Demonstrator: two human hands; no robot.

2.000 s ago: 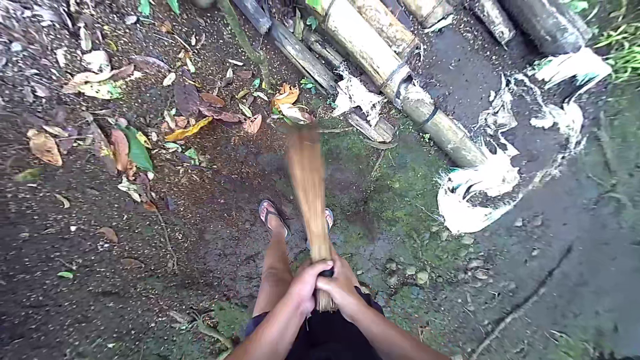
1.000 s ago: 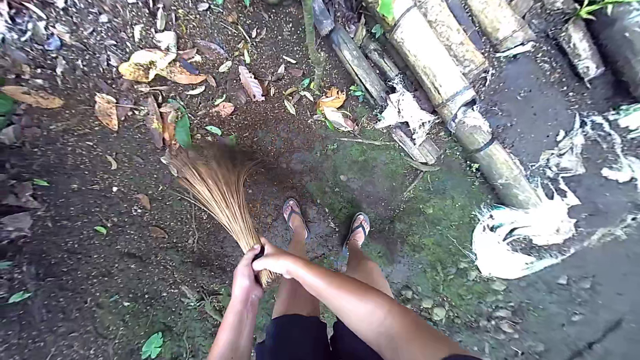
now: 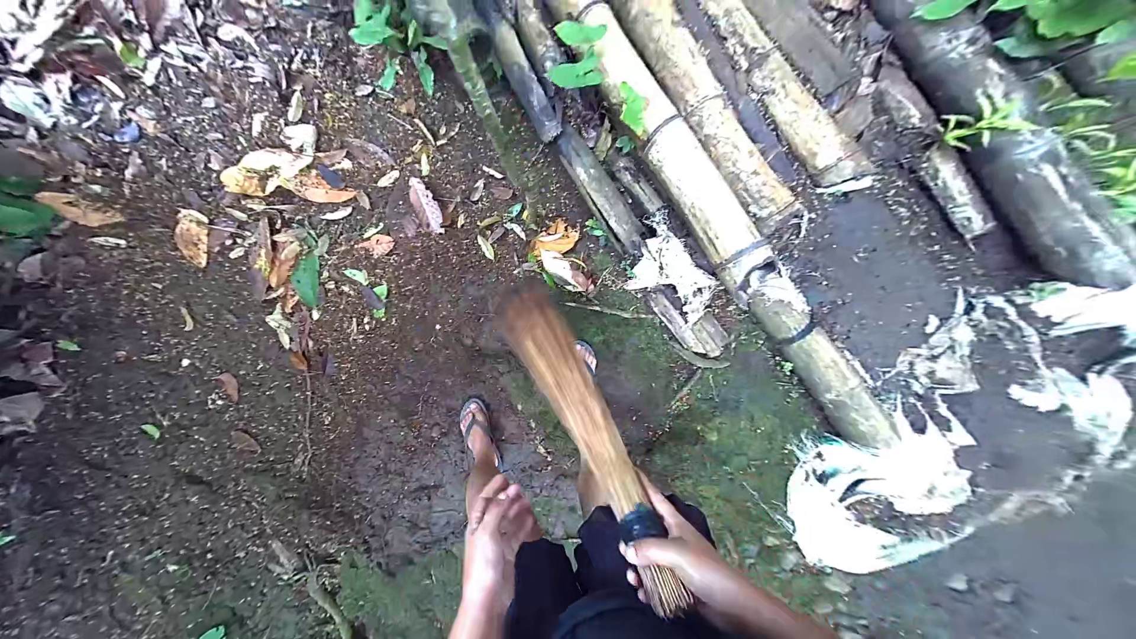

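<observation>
A stick broom of thin brown ribs (image 3: 581, 404), bound with a dark band near its butt end, is held in my right hand (image 3: 670, 541) at the lower middle of the head view. Its blurred bristle tips point up and away, over the soil beyond my feet. My left hand (image 3: 499, 515) is off the broom, to its left, with the fingers loosely curled and nothing seen in them. Fallen leaves, among them an orange leaf (image 3: 556, 238), a green leaf (image 3: 306, 280) and a yellow-brown leaf (image 3: 191, 238), lie beyond the bristles and to the left.
Bamboo poles (image 3: 679, 160) lie diagonally at the upper right, with a dark log (image 3: 1021, 169) beyond. Torn white plastic sacking (image 3: 879, 488) lies at the near pole's end. My sandalled foot (image 3: 477, 424) stands on damp, mossy soil. Leaf litter (image 3: 53, 80) covers the upper left.
A second ago both hands held the broom, its bristles out to the left. My left hand has let go, and the broom has swung right, in my right hand alone.
</observation>
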